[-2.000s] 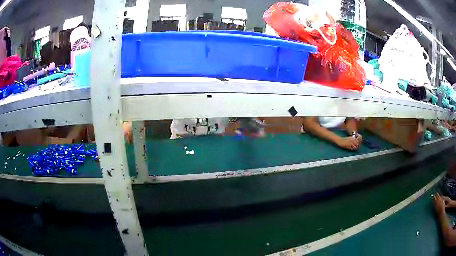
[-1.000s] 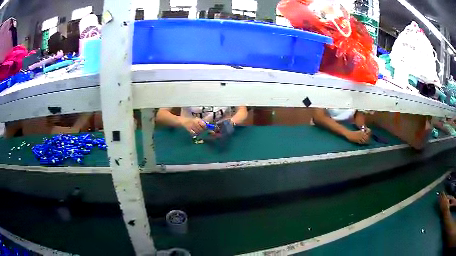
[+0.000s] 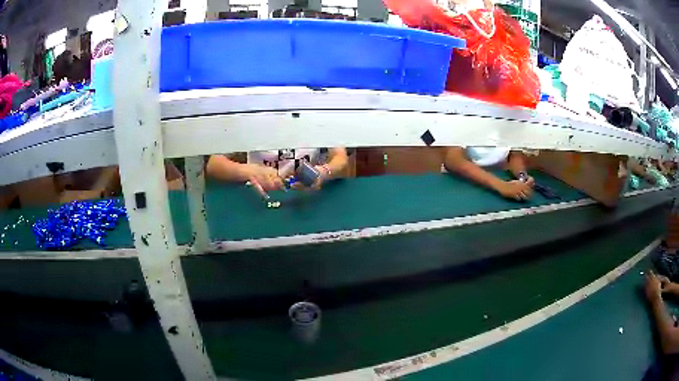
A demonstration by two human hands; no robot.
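Observation:
Neither of my hands shows. Nearest in front of me, a dark unit with a pale round face (image 3: 304, 315) lies on the dark green conveyor belt (image 3: 447, 298). A blurred dark shape (image 3: 128, 306) is further left on the belt, beside the white post; its details cannot be told. A corner of blue parts (image 3: 13, 374) shows at the bottom left edge. Across the belt, another person's hands (image 3: 287, 181) hold a dark grey unit (image 3: 305, 175) with a bit of blue.
A chipped white post (image 3: 152, 201) and shelf (image 3: 372, 126) stand before me, with a blue tub (image 3: 305, 59) and red bag (image 3: 499, 59) on top. A heap of blue parts (image 3: 78, 223) lies on the far bench. Other people's hands show at far right (image 3: 517, 187) and the right edge (image 3: 654, 286).
The view has shifted a little. The round-faced unit, absent two seconds ago, has moved right along the belt, as has the blurred dark shape. The person opposite has brought hands and a unit over the bench.

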